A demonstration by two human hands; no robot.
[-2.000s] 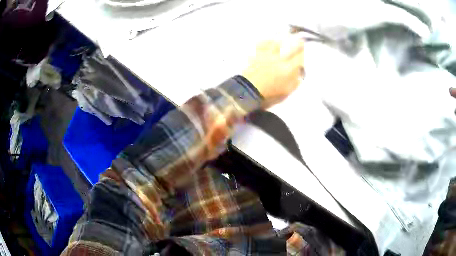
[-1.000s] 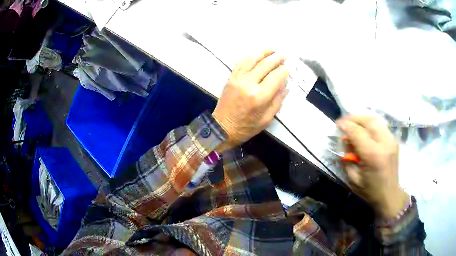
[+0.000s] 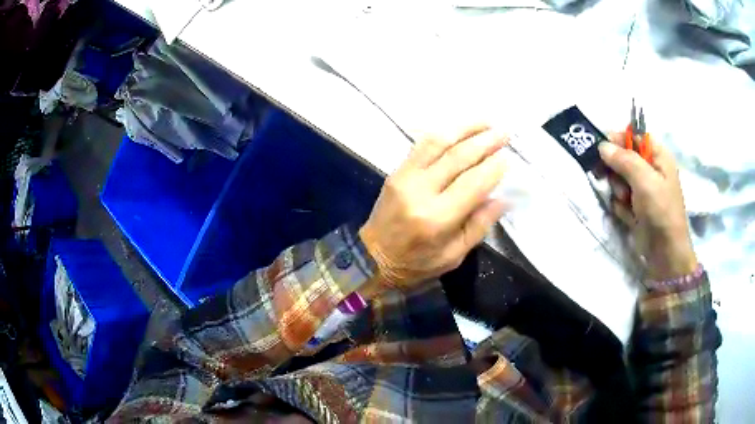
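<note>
The off-white shirt (image 3: 530, 58) lies spread on the white table, its edges hard to tell against it. Its black neck label (image 3: 575, 139) with white lettering faces up. My right hand (image 3: 654, 199) holds the orange-handled thread snips (image 3: 639, 142), dark blades pointing away from me. Its thumb and a finger are at the label's right corner; whether they pinch it is unclear. My left hand (image 3: 439, 207) is at the near edge of the cloth, fingers extended and slightly blurred, with nothing seen gripped in it.
Blue bins (image 3: 157, 219) stand on the floor at the left, a grey garment (image 3: 178, 103) hanging over one. A smaller blue bin (image 3: 124, 306) holds pale cloth. The table's dark edge (image 3: 273, 103) runs diagonally between bins and work.
My right hand has come in from the right and moved up to the label with the snips. The label now lies flatter, lettering visible. My left hand has moved slightly right and nearer me since one second ago.
</note>
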